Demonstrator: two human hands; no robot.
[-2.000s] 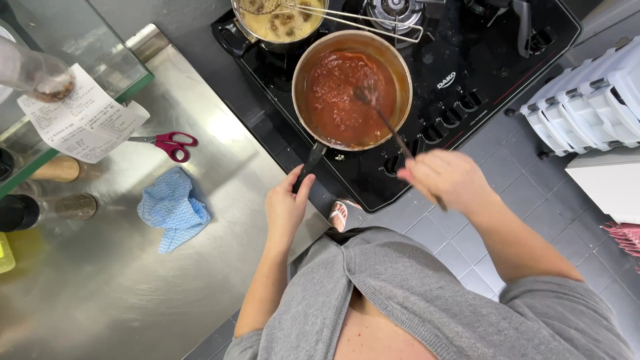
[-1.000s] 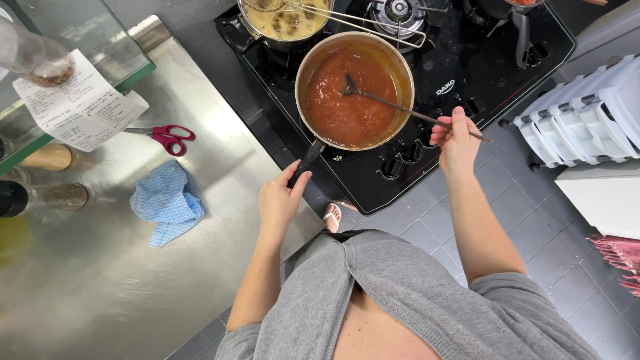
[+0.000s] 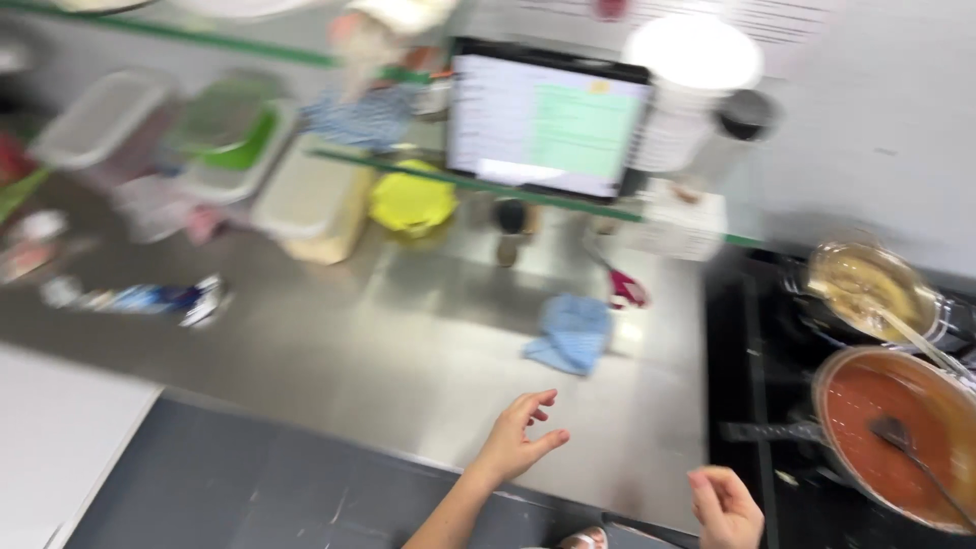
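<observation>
My left hand (image 3: 520,438) is over the front part of the steel counter (image 3: 427,366), fingers apart and holding nothing. Beyond its fingertips lies a crumpled blue cloth (image 3: 572,334), with red-handled scissors (image 3: 627,290) just behind. My right hand (image 3: 726,505) is near the counter's right end with its fingers curled; nothing shows in it. To its right, the pan of red sauce (image 3: 892,419) sits on the black stove, a spoon or ladle (image 3: 890,432) resting in the sauce and the pan's dark handle (image 3: 774,432) pointing left. The view is blurred.
A second pot (image 3: 873,286) with yellowish liquid stands at the back of the stove (image 3: 732,381). A glass shelf (image 3: 534,191) carries a tablet (image 3: 547,126) and a white container. Lidded tubs (image 3: 309,187), a yellow lid (image 3: 413,200) and a crumpled wrapper (image 3: 171,297) lie farther left.
My left hand has let go of the pan handle, and my right hand has released the utensil, which now rests in the sauce. The view has swung left along the counter.
</observation>
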